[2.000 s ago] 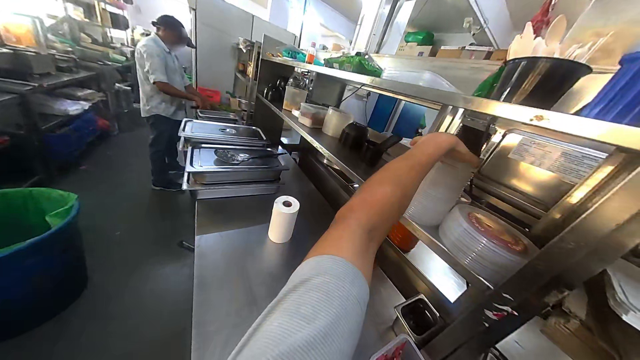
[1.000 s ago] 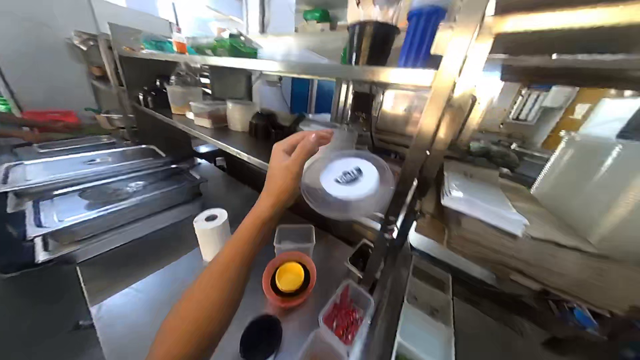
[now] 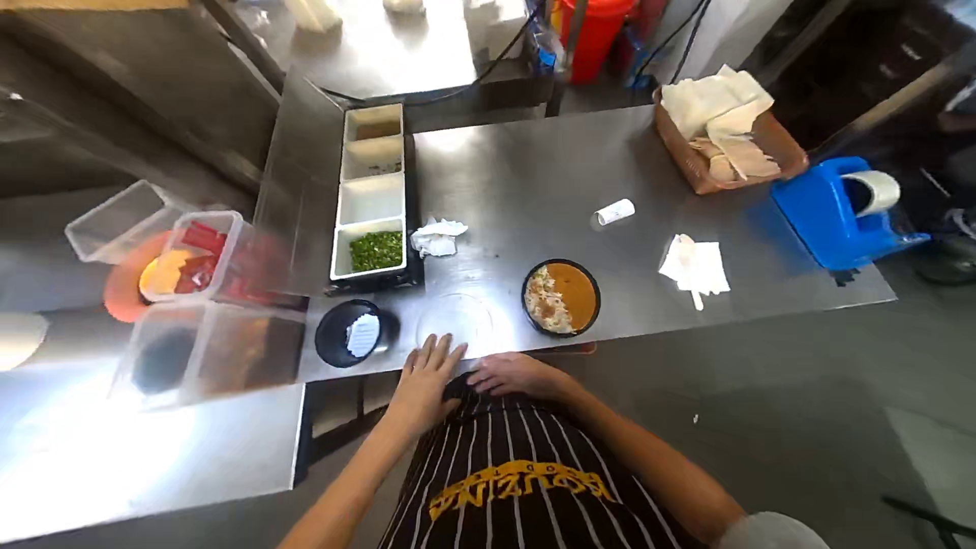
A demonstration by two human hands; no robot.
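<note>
My left hand point(image 3: 427, 377) rests at the steel table's front edge, fingers apart, touching or just beside a clear round plastic lid point(image 3: 457, 324) that lies flat. My right hand point(image 3: 515, 374) is at the apron's top by the same edge, fingers loosely curled; whether it holds anything is unclear. A black round bowl point(image 3: 561, 297) with rice and orange-brown curry stands right of the lid, uncovered. To the left is another black bowl point(image 3: 348, 333) with a white, written-on piece inside. A white tray of compartments point(image 3: 371, 200), one with chopped green herbs point(image 3: 377, 251), stands behind it.
Crumpled tissue point(image 3: 438, 237), a small white roll point(image 3: 614, 212) and a wooden spoon point(image 3: 688, 259) on a napkin point(image 3: 709, 271) lie on the table. At right are a brown basket point(image 3: 694, 164) and a blue tape dispenser point(image 3: 820, 213). Plastic tubs point(image 3: 206, 252) stand left.
The view has swung far round to another table. The clear lid, held up by a hand at the shelf one second ago, now seems to lie on the table. Both hands are now in view.
</note>
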